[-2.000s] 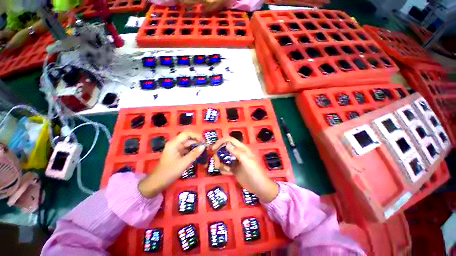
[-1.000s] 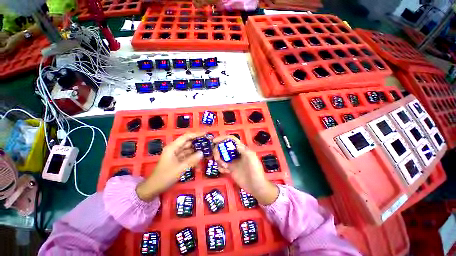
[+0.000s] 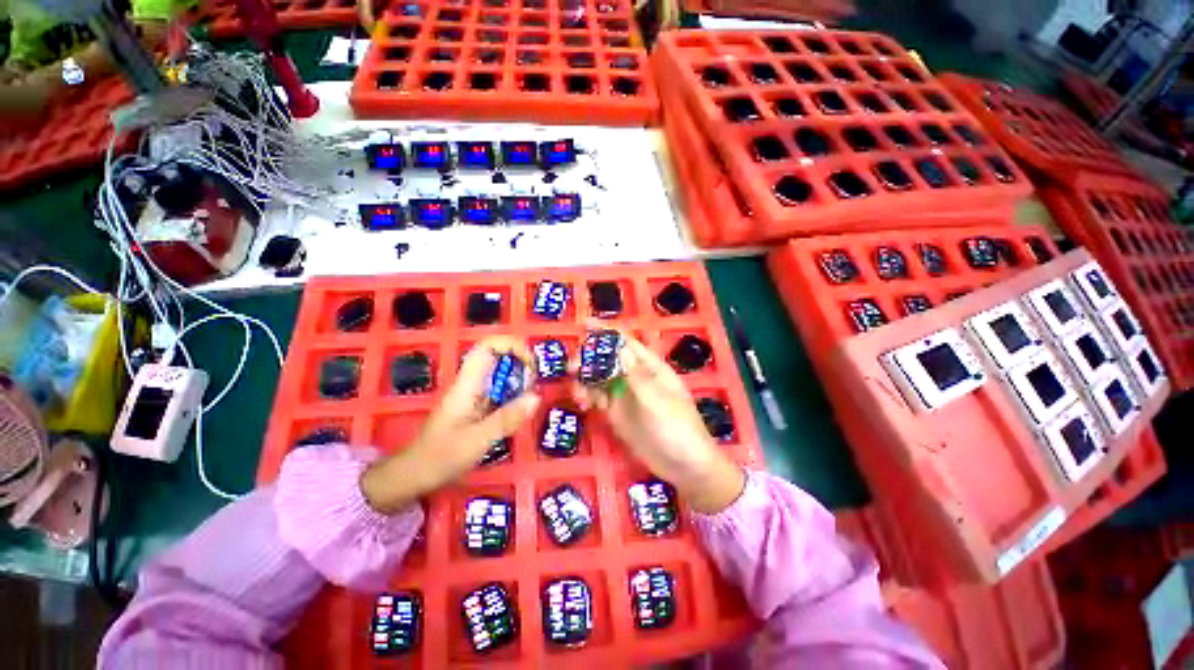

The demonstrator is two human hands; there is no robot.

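Observation:
My left hand (image 3: 461, 422) holds a small square watch unit (image 3: 506, 378) with a blue-white lit screen. My right hand (image 3: 651, 416) holds another watch unit (image 3: 600, 356), its screen lit with small icons. Both hands are above the orange-red compartment tray (image 3: 441, 507). The tray's front pockets hold watches with lit screens, such as the one at the front centre (image 3: 567, 611). Watches in the back left and right pockets have dark screens. My hands and sleeves hide some pockets.
A white test board (image 3: 642, 236) with two rows of lit watches lies behind the tray. Stacked trays (image 3: 733, 196) and white-framed units (image 3: 936, 368) are at the right. A marker pen (image 3: 759, 373) lies beside the tray. A white cabled tester (image 3: 160, 414) and cable tangle (image 3: 249, 118) are at the left.
The two watches have moved apart between my hands. The left watch's screen has changed from dark icons to blue-white, and the right one's from blue-white to icons.

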